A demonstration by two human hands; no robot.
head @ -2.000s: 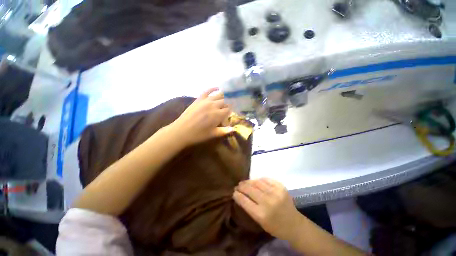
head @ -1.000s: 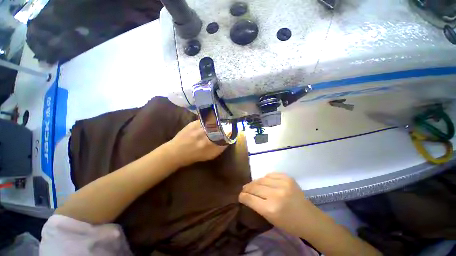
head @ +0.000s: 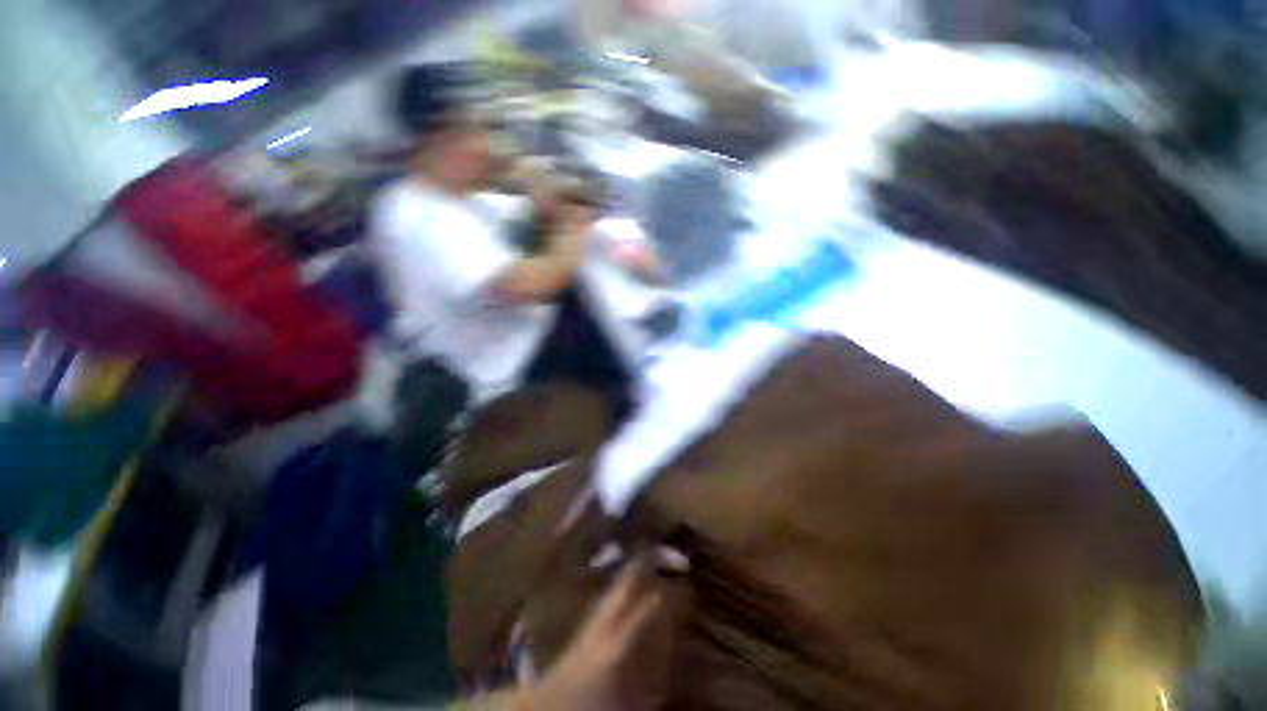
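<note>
The frame is heavily blurred. The brown garment [head: 903, 500] spreads over the centre and right, lying on the white machine table [head: 1000, 320] and hanging over its near left edge. My left hand [head: 618, 646] is low at the centre, its fingers at a gathered fold of the garment; it appears to grip the cloth, though blur hides the fingertips' detail. A yellow lamp glow lies on the cloth at the bottom right. My right hand and the sewing machine head are out of the picture.
A person in a white top [head: 452, 271] is beyond the table's left end. A red object [head: 236, 306] stands at the left. A dark cloth heap [head: 1084, 229] lies at the back right. A blue stripe [head: 778, 292] marks the table end.
The view has swung left, away from the needle area. My left hand has left the presser foot area and is now at the garment's left part. My right hand has gone out of view.
</note>
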